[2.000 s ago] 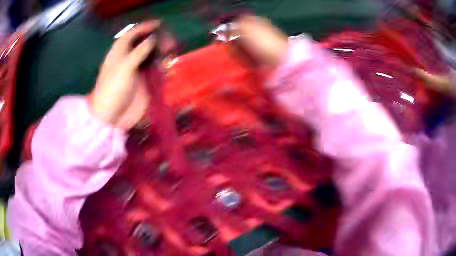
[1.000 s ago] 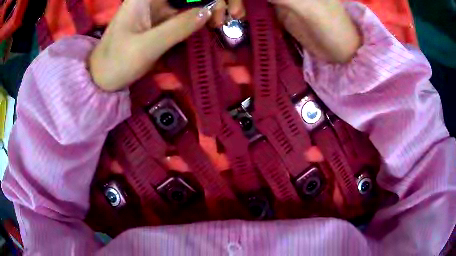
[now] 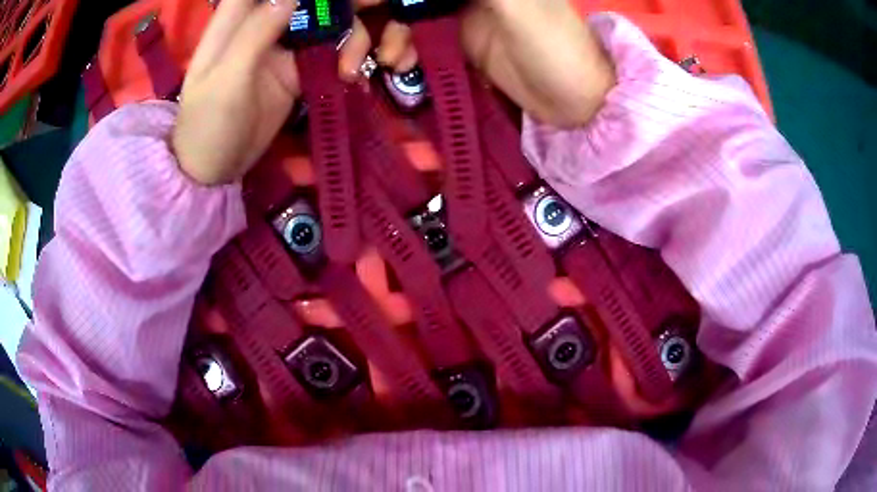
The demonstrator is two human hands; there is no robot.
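My left hand (image 3: 236, 91) is at the top, left of centre, and holds a smartwatch (image 3: 315, 21) with a lit screen showing white and green text. My right hand (image 3: 548, 58) is at the top, right of centre, and holds a second smartwatch (image 3: 423, 8), cut off by the upper edge, with a little white on its dark screen. Their wine-red slotted straps (image 3: 332, 173) hang down over the tray. Below, several watches (image 3: 320, 368) lie face down with round sensor windows showing.
An orange-red tray (image 3: 721, 38) lies under the watches and straps. Another orange-red tray (image 3: 29, 43) is at the upper left. White papers with a yellow piece (image 3: 14, 240) are at the left edge. A dark green mat (image 3: 827, 125) shows at the right.
Since the blurred earliest frame, both hands have come over the face-down watches. In the last second they shifted left, and the left watch's screen now shows white and green text.
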